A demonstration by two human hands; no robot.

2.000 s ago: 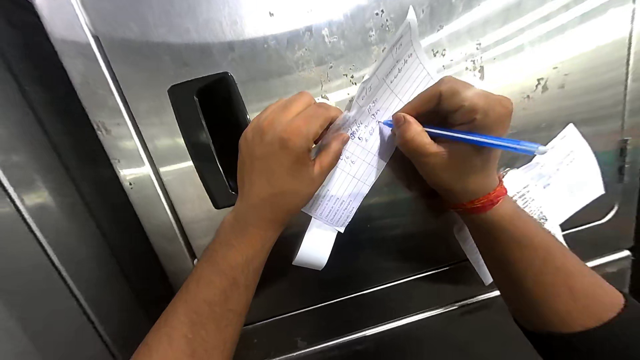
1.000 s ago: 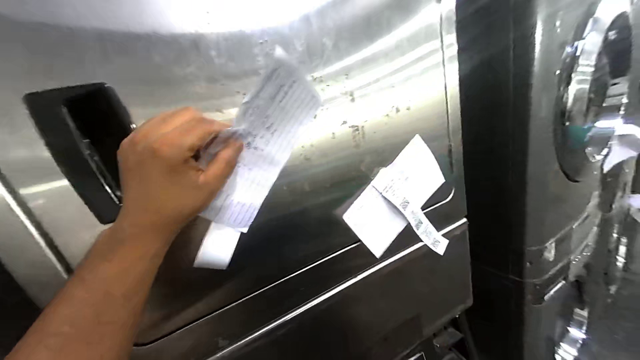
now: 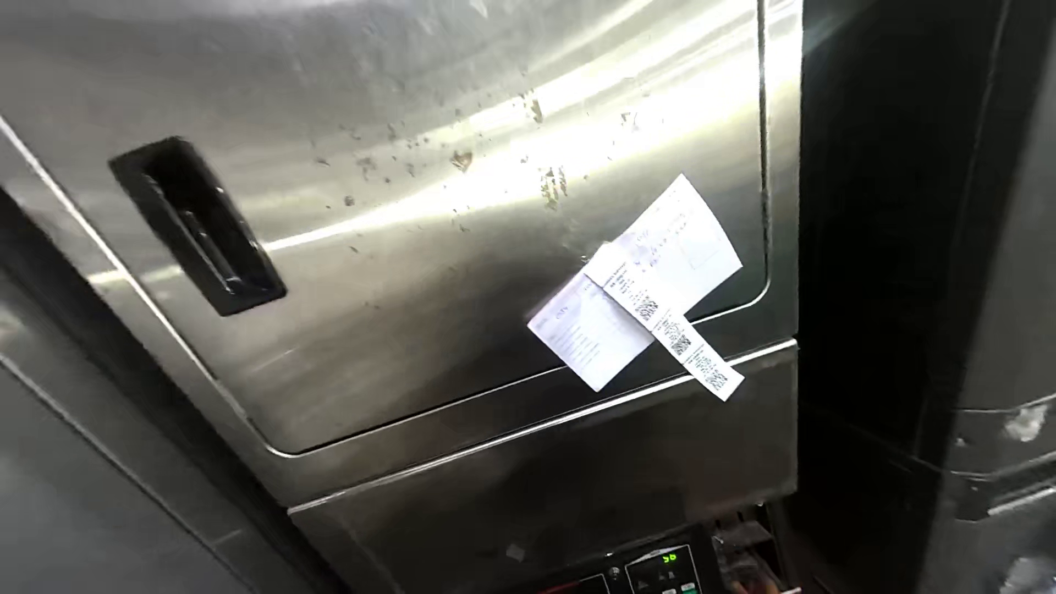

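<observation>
Neither my left hand nor my right hand is clearly in view. On the lower right of a stainless steel machine door (image 3: 412, 330) hang paper slips (image 3: 689, 247) with handwriting and print. A narrow printed label strip (image 3: 660, 318) with square codes lies slantwise across them and reaches past the door's lower edge. A black recessed handle (image 3: 198, 227) is set into the door's left side. Small brown residue marks dot the steel above the slips. The sheet and pen seen earlier are out of view.
Below the door is a control panel (image 3: 664, 573) with a lit green display, beside an opening holding unclear items (image 3: 742, 553). A dark gap separates this machine from another machine (image 3: 990, 478) at right. A grey panel (image 3: 82, 478) stands at left.
My right hand with the blue pen left view first, then my left hand with the handwritten sheet. The slips on the door remain. The view has shifted.
</observation>
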